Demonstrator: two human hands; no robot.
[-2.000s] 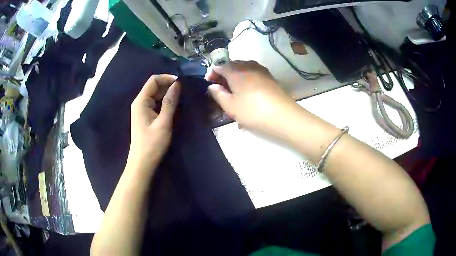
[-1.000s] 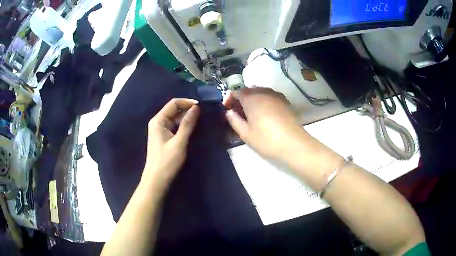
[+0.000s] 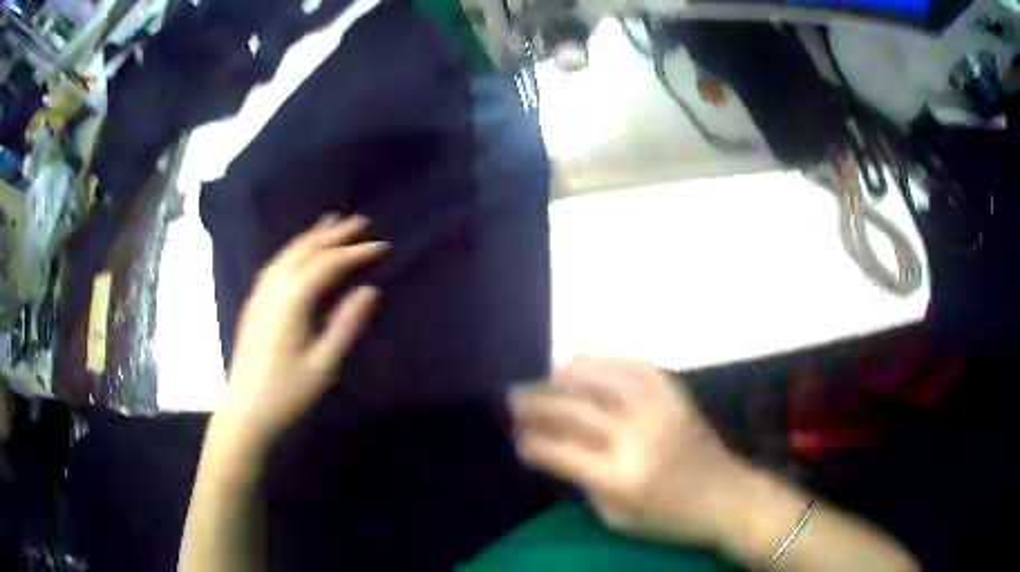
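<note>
The dark garment panel (image 3: 447,279) lies over the white table and machine bed and hangs toward my lap. Its top part runs under the sewing machine's needle area (image 3: 520,84), which is blurred. My left hand (image 3: 308,307) rests on the cloth at the left, thumb and fingers apart. My right hand (image 3: 626,447) is blurred at the cloth's right edge near the table front, fingers bent; whether it grips the cloth is unclear.
A grey cord loop (image 3: 878,240) and black cables lie at the right of the white table (image 3: 727,274). A dark flat pad (image 3: 761,89) lies on the machine bed. A shiny wrapped bundle with a yellowish label (image 3: 98,324) is at the left, beside more dark cloth (image 3: 168,89).
My right hand has moved from beside the needle down to the table's front edge. My left hand has moved down and left, its fingers spread from their pinch. The view has shifted.
</note>
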